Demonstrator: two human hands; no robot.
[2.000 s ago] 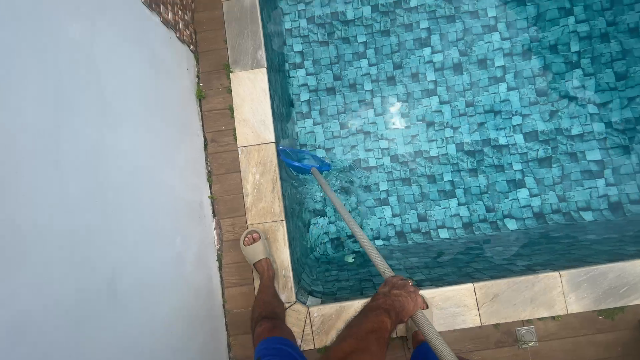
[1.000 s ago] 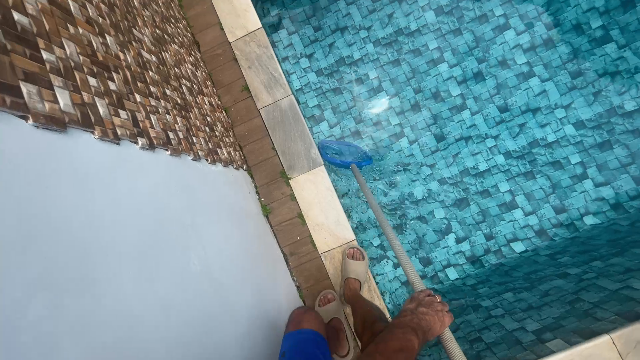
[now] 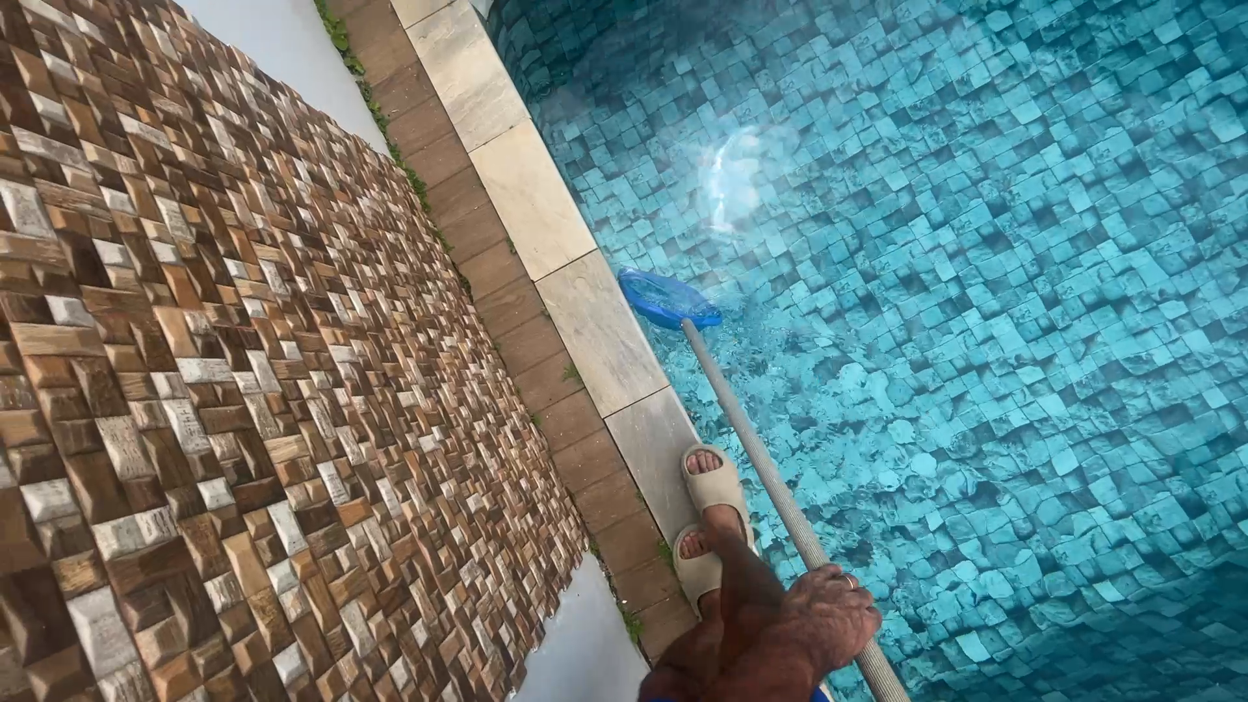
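Note:
My left hand (image 3: 832, 616) is closed around a grey ribbed pole (image 3: 770, 478), at the lower middle of the view; a ring shows on one finger. From the hand the pole slants up and left over the water. At its far end a blue pool skimmer net (image 3: 669, 298) lies at the water's surface, close beside the stone coping, with ripples around it. Below the frame's bottom edge the pole's near end is hidden. My right hand is out of view.
Pale stone coping (image 3: 541, 200) borders the tiled pool (image 3: 975, 292). My sandalled feet (image 3: 717, 487) stand near the pool edge. A narrow brown-tiled strip (image 3: 526, 336) with small weeds runs between the coping and a mosaic-clad wall (image 3: 244, 370).
The net has moved along the coping, away from the pool corner seen earlier, and my feet have stepped along the edge. The left hand keeps its hold on the pole. The view has shifted and turned.

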